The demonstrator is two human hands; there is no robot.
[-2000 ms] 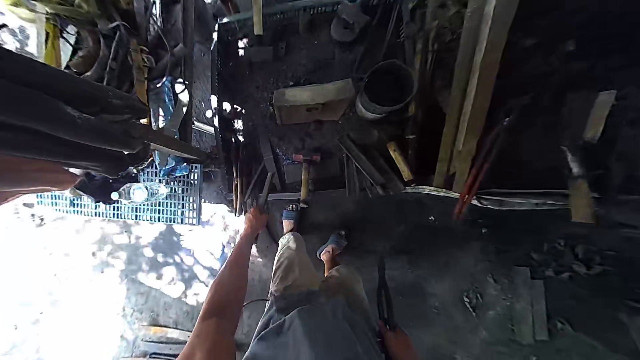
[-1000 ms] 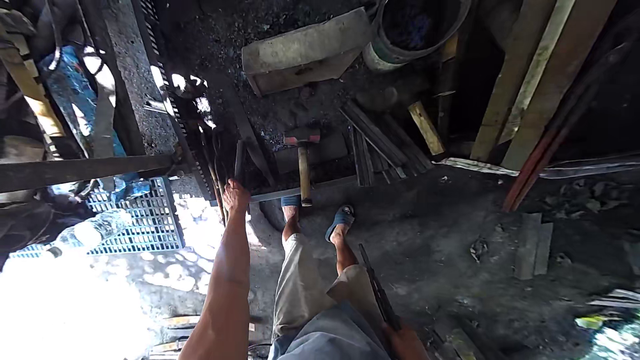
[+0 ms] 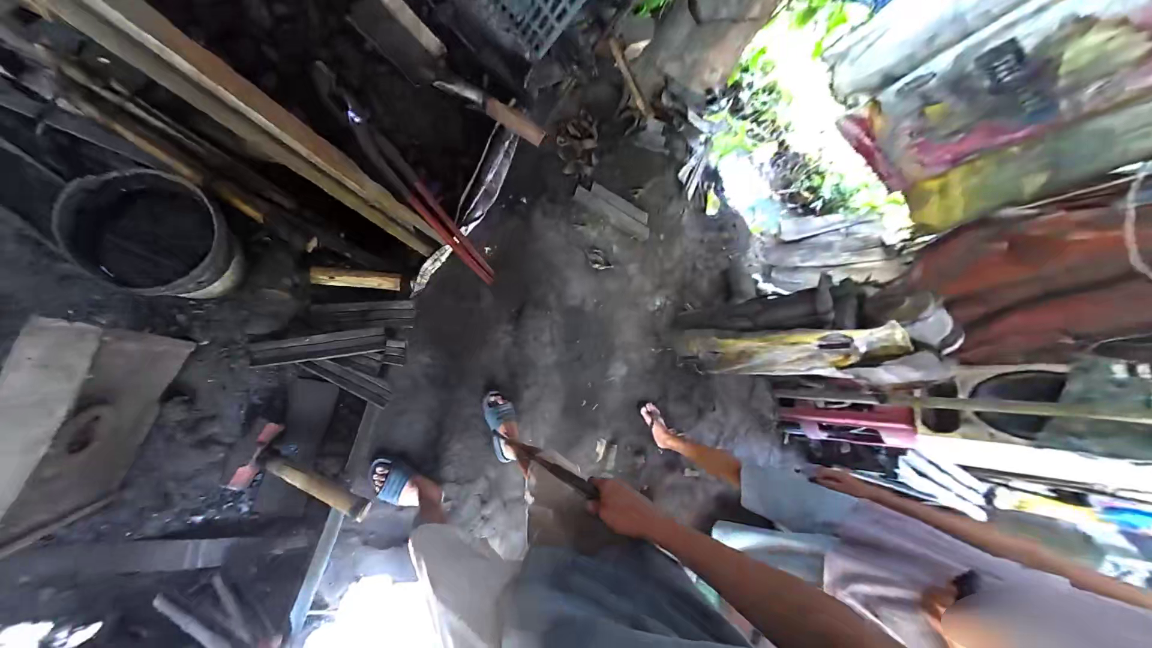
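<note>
My right hand (image 3: 624, 508) is closed around the near end of a dark, long metal tool (image 3: 553, 468), perhaps tongs, whose far end reaches over my slippered foot. My left hand does not show in the head view now. Left of my feet, a hammer (image 3: 310, 484) with a wooden handle and reddish head lies with its head on a dark flat piece. Short dark bars (image 3: 317, 346) are stacked just beyond the hammer.
A round bucket (image 3: 220, 261) stands at left, near long wooden planks (image 3: 270, 126) and red rods (image 3: 454, 236). A wooden block (image 3: 45, 396) lies at the left edge. Another person (image 3: 792, 495) sits at right, beside a log (image 3: 792, 349) and a pink crate (image 3: 846, 423).
The view has swung strongly to the right. My left hand, near the dark bars by the hammer before, has gone out of view. The long tool is still in my right hand.
</note>
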